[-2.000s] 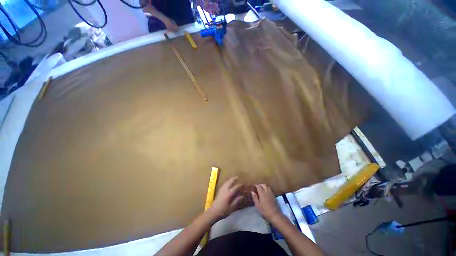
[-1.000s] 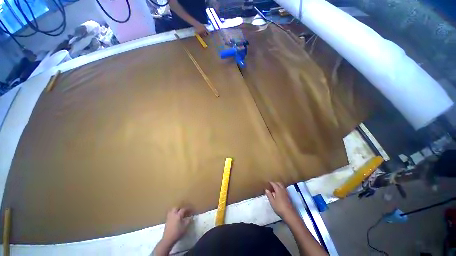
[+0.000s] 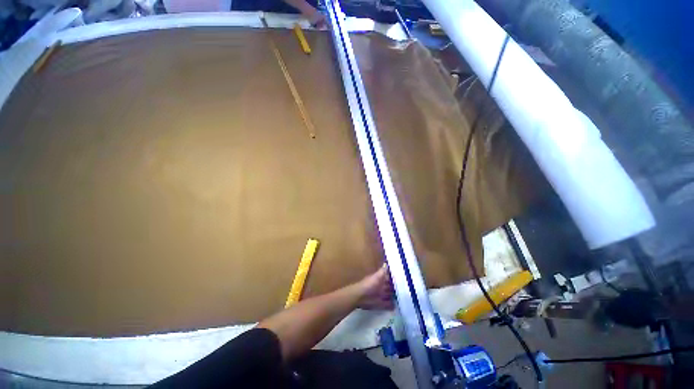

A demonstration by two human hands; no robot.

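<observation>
Golden-brown fabric (image 3: 175,167) lies flat on the table, with folds at its right part. A long silver guide rail (image 3: 373,152) runs across it from the far edge to the near edge. A blue and silver device (image 3: 473,366), perhaps the end cutter, is at the rail's near end. My left hand (image 3: 377,289) is at the near fabric edge, against the rail's left side; its fingers are partly hidden, so its grip cannot be told. My right hand is not in view. A yellow bar (image 3: 303,272) lies on the fabric left of my left hand.
A thin wooden rod (image 3: 293,91) and yellow bar (image 3: 302,38) lie on the far fabric. A person's hand (image 3: 316,17) is by the rail's far end. A large white roll (image 3: 544,121), black cable (image 3: 460,190) and thick yellow piece (image 3: 495,296) are at right.
The rail now shows above the fabric along its length. The blue cutter is gone from the far side, and a blue device shows at the near end. My left hand has moved right; my right hand has left view.
</observation>
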